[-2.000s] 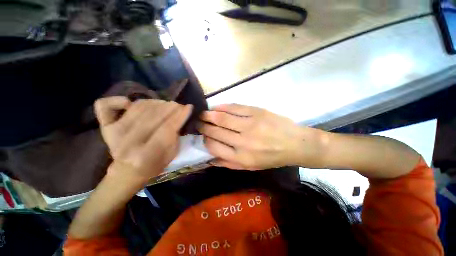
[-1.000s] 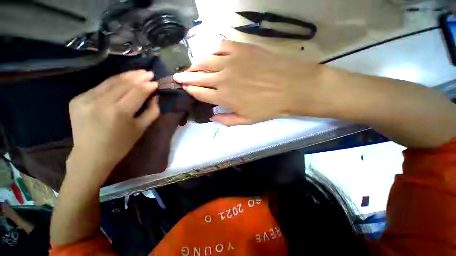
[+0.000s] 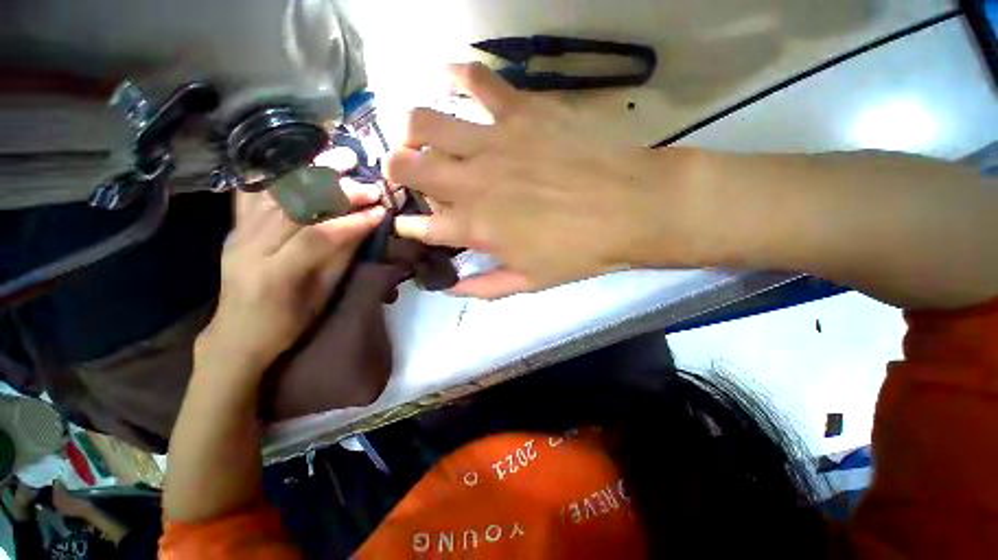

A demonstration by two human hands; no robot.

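The garment, with black cloth (image 3: pixel 120 257) and a brown panel (image 3: pixel 334 356), lies on the left, its brown part by the table's front edge. My left hand (image 3: pixel 279 268) pinches the folded cloth beside the needle area, fingertips partly behind the greenish-grey rounded tab (image 3: pixel 311 195). My right hand (image 3: pixel 531 186) is close on its right, fingertips on the same small dark fold. The needle and presser foot are mostly hidden by fingers and glare. The sewing machine head (image 3: pixel 142 55) with its shiny round disc (image 3: pixel 274 140) is above my left hand.
Black thread snips (image 3: pixel 580 62) lie on the beige bed plate (image 3: pixel 755 55), just beyond my right hand. The white tabletop (image 3: pixel 525 328) has a worn front edge. A blue-edged dark object (image 3: pixel 982 33) is at the far right. Another person's arm (image 3: pixel 93 512) shows at the lower left.
Both hands have moved from the front table edge to the needle area with the cloth fold. Since a second ago, my left hand has moved right, under the machine head, closer to my right.
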